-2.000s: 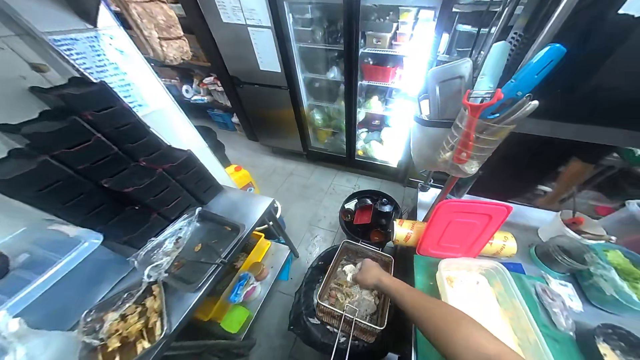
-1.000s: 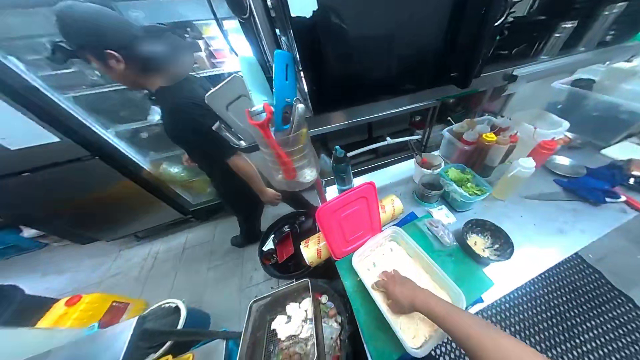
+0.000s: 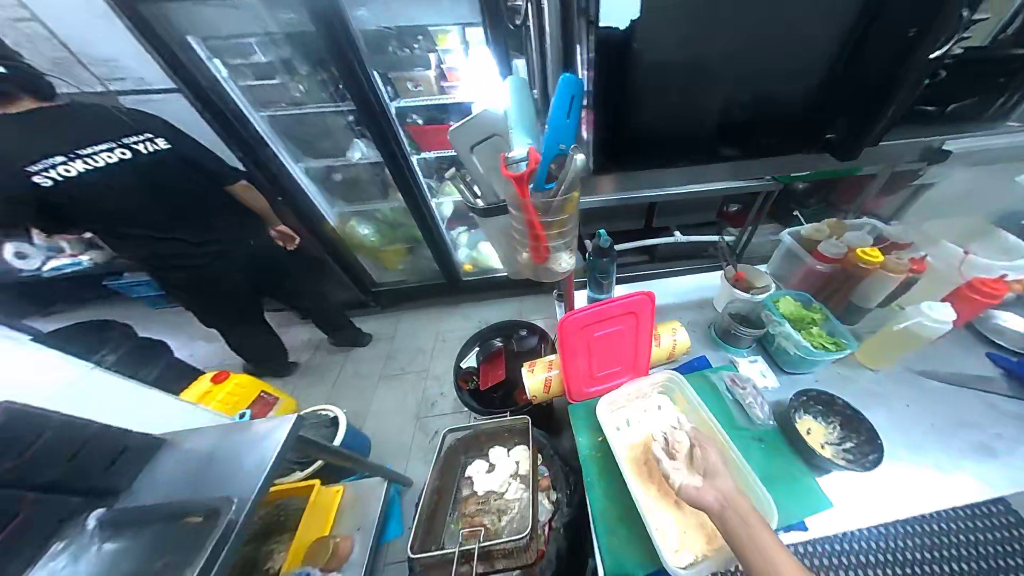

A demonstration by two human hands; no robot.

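My right hand (image 3: pixel 694 464), floury, is in a long clear plastic container (image 3: pixel 760 512) of pale flour or breading; pale lumps lie at its fingers, and whether it grips any cannot be told. The container rests on a green cutting board (image 3: pixel 600 488), with a pink lid (image 3: pixel 606 348) propped upright behind it. To the left, a wire fryer basket (image 3: pixel 432 520) holds white coated pieces (image 3: pixel 500 470) above a black-lined bin. My left hand is not in view.
A black bowl (image 3: pixel 832 432) with batter residue, a tub of lettuce (image 3: pixel 808 324) and sauce bottles (image 3: pixel 868 268) stand on the right counter. A utensil holder (image 3: pixel 544 232) hangs ahead. A person in black (image 3: pixel 152 184) is at the left, by glass-door fridges (image 3: pixel 384 160).
My right hand was in the wire basket two seconds ago; it is now in the container. The co-worker has moved left, away from the utensil holder. The view has swung about.
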